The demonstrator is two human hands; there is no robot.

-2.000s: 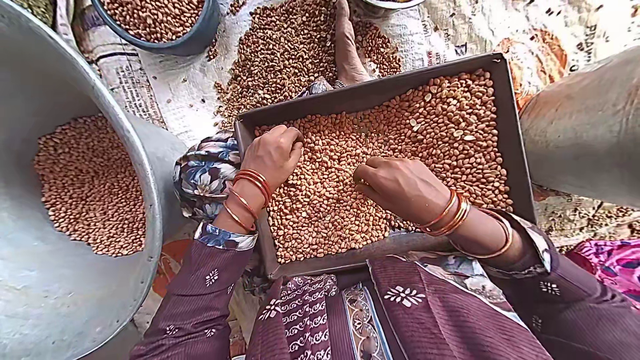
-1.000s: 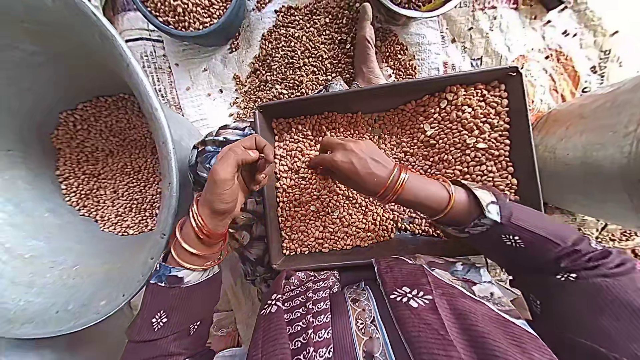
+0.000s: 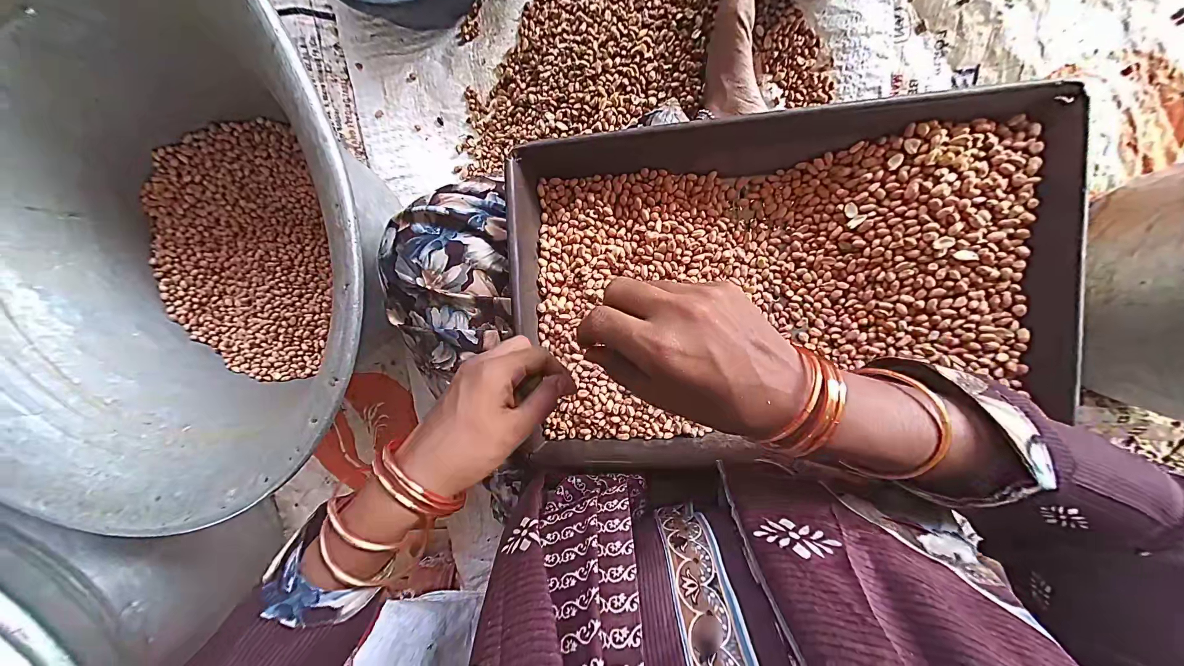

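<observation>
A rectangular dark metal tray (image 3: 1054, 277) lies across my lap, with shelled reddish peanuts (image 3: 925, 268) spread over its bottom and a few pale split kernels among them. Over the left part of the tray, my right hand (image 3: 694, 347) is bent down at the peanuts, its fingertips drawn together; whether it pinches anything is hidden. My left hand (image 3: 504, 407) is at the tray's lower left corner, fingers curled toward the thumb. What may be inside it does not show. Bangles circle both wrists.
At the left stands a large metal pot (image 3: 347, 277) with a heap of peanuts (image 3: 245, 250) inside. Beyond the tray, more peanuts (image 3: 592, 74) lie on a printed woven sack (image 3: 398, 111), beside a bare foot (image 3: 733, 65). Another metal vessel (image 3: 1138, 287) stands at the right.
My left hand was over the tray's left side, then lifted beside it, and is now lower at the corner. My right hand has moved left across the tray since the earliest frame.
</observation>
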